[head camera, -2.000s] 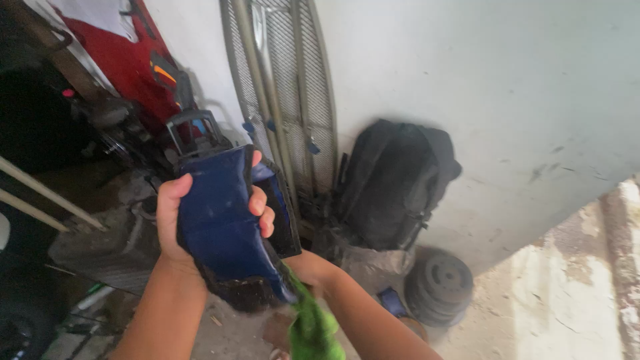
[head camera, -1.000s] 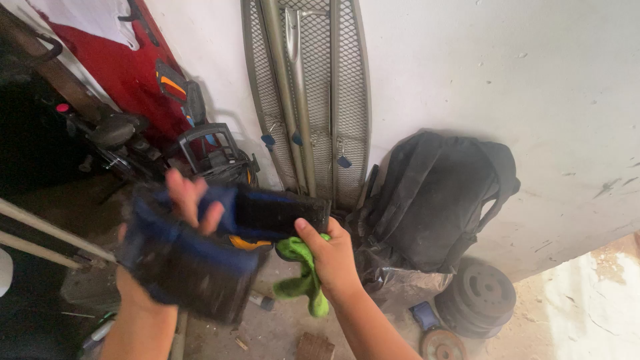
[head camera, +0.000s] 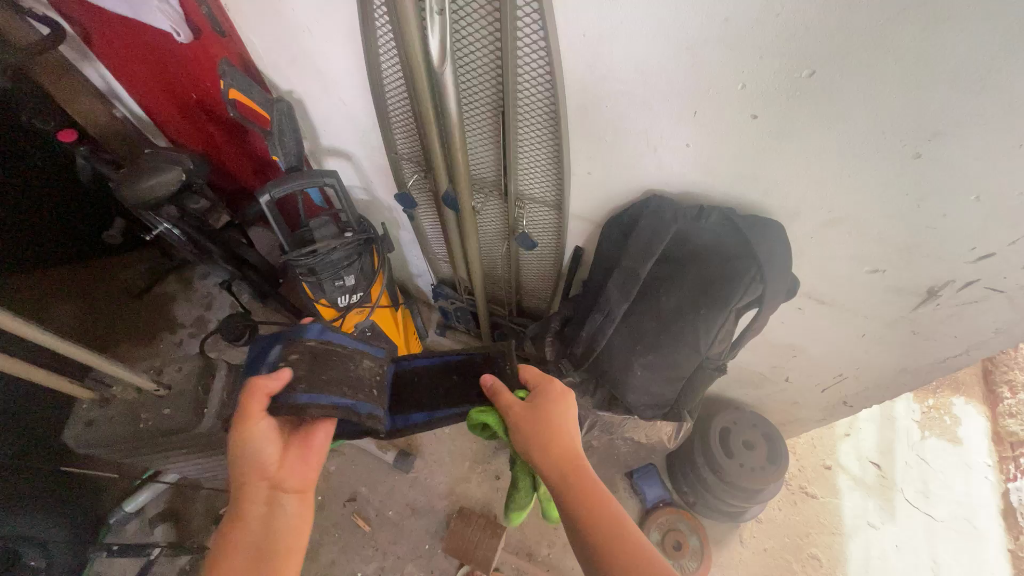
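A worn blue and black padded strap (head camera: 328, 374) is stretched between my two hands, its dark inner face toward me. My left hand (head camera: 276, 436) grips its left part, thumb in front and the other fingers mostly hidden behind. At the strap's right end, my right hand (head camera: 540, 416) pinches the edge between thumb and fingers. A bright green cloth or glove (head camera: 520, 488) hangs from under my right hand, beside the strap's end.
Behind the strap stands a yellow and black pressure washer (head camera: 368, 296). A metal mesh ironing board (head camera: 472, 144) leans on the wall, with a black backpack (head camera: 664, 312) to its right. Stacked weight plates (head camera: 732, 460), a rusty plate (head camera: 678, 540) and a brown block (head camera: 474, 538) lie on the floor.
The strap, folded in my left hand two seconds ago, is now opened out between both hands. The green item still hangs by my right hand.
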